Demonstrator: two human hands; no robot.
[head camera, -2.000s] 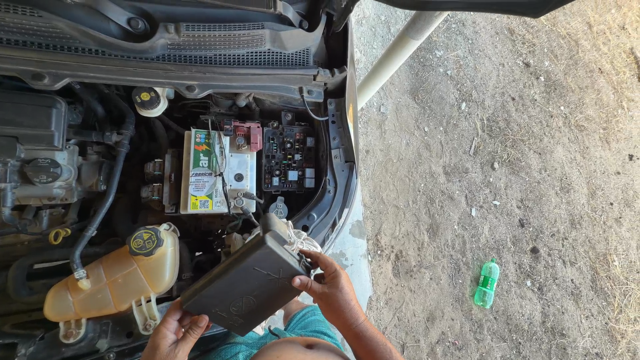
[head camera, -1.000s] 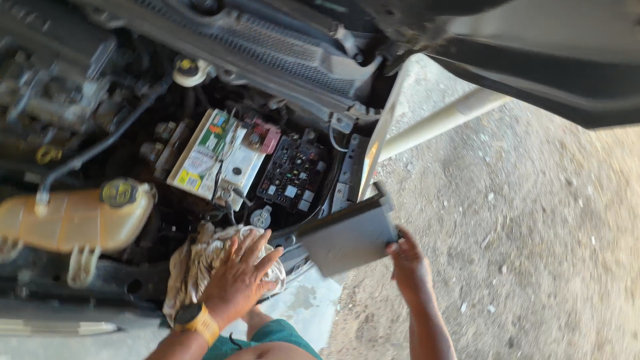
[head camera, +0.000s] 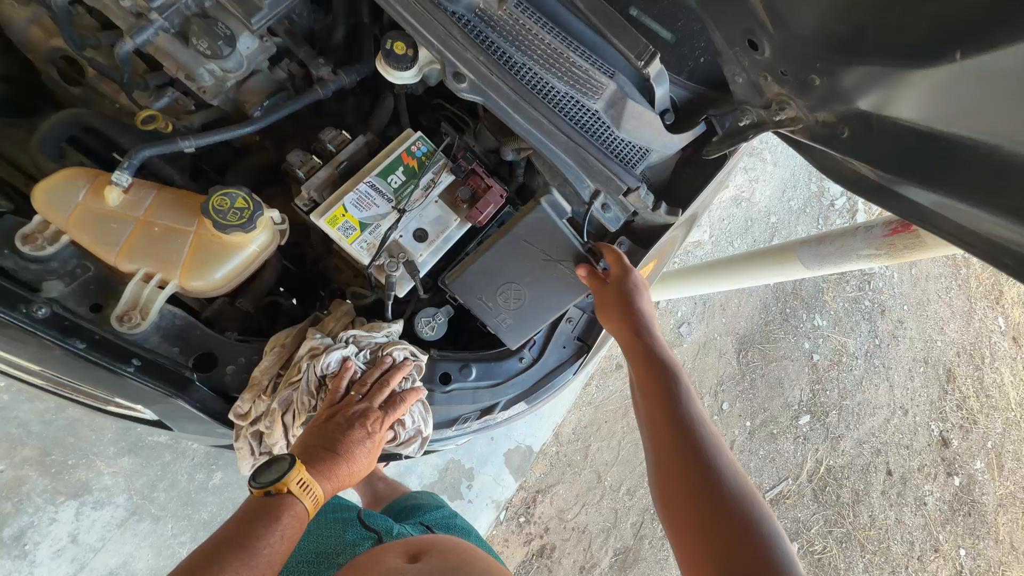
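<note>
The black plastic fuse box cover (head camera: 516, 280) lies over the fuse box beside the car battery (head camera: 392, 204), hiding the fuses. My right hand (head camera: 616, 292) grips the cover's right edge, thumb on top, near a thin black cable. My left hand (head camera: 364, 416), fingers spread, rests flat on a crumpled, stained cloth (head camera: 320, 376) at the front edge of the engine bay. Between cloth and cover is the grey washer fluid cap (head camera: 433, 322). A red terminal cover (head camera: 480, 192) sits at the battery's upper right end.
A translucent coolant tank (head camera: 160, 232) with a black cap stands at the left. The raised hood (head camera: 904, 104) hangs over the upper right. A pale pole (head camera: 800, 260) slants beyond the fender, above dirt ground. The cowl grille (head camera: 560, 88) runs along the top.
The cover, held in both hands two seconds ago, has moved onto the fuse box, which was exposed in both earlier frames. My left hand let go of it and stays on the cloth.
</note>
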